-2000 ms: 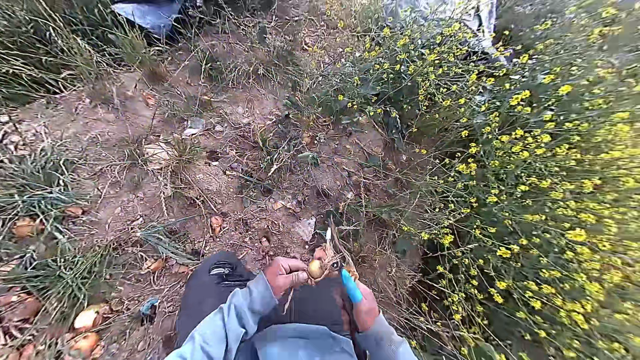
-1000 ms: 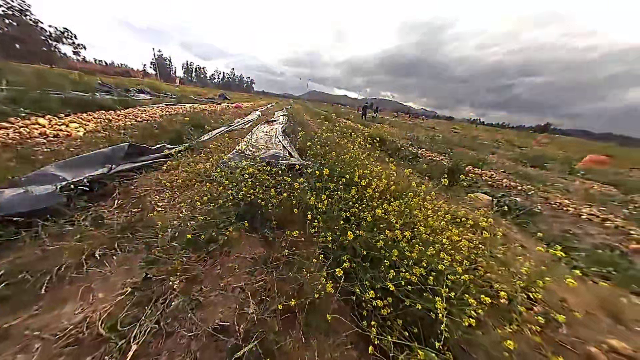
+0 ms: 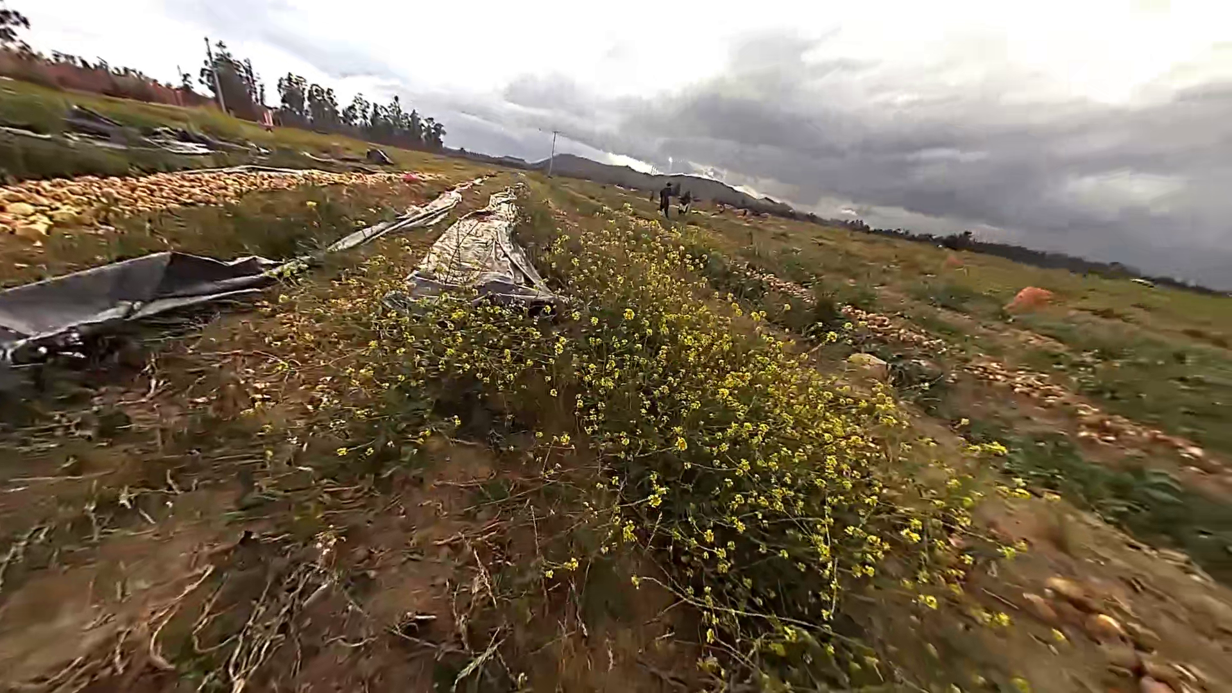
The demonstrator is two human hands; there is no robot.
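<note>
Neither my left hand nor my right hand shows in the head view at this moment, so what they hold cannot be seen. Yellow-flowered weeds spread through the middle, rooted beside bare brown soil with dry stalks. Long rows of harvested onions, as they appear, lie on the ground: a dense one at the left and a thinner one at the right. A few more bulbs rest at the lower right, blurred.
A dark sheet lies crumpled at the left. A pale sheet stretches away between weeds. Far off stand people. An orange heap sits at the right. Trees, poles and hills line the horizon under grey clouds.
The view has swung up from the ground to the field and horizon. Two seconds ago both my hands were in view at a small bulb with dry stems; they are now out of frame.
</note>
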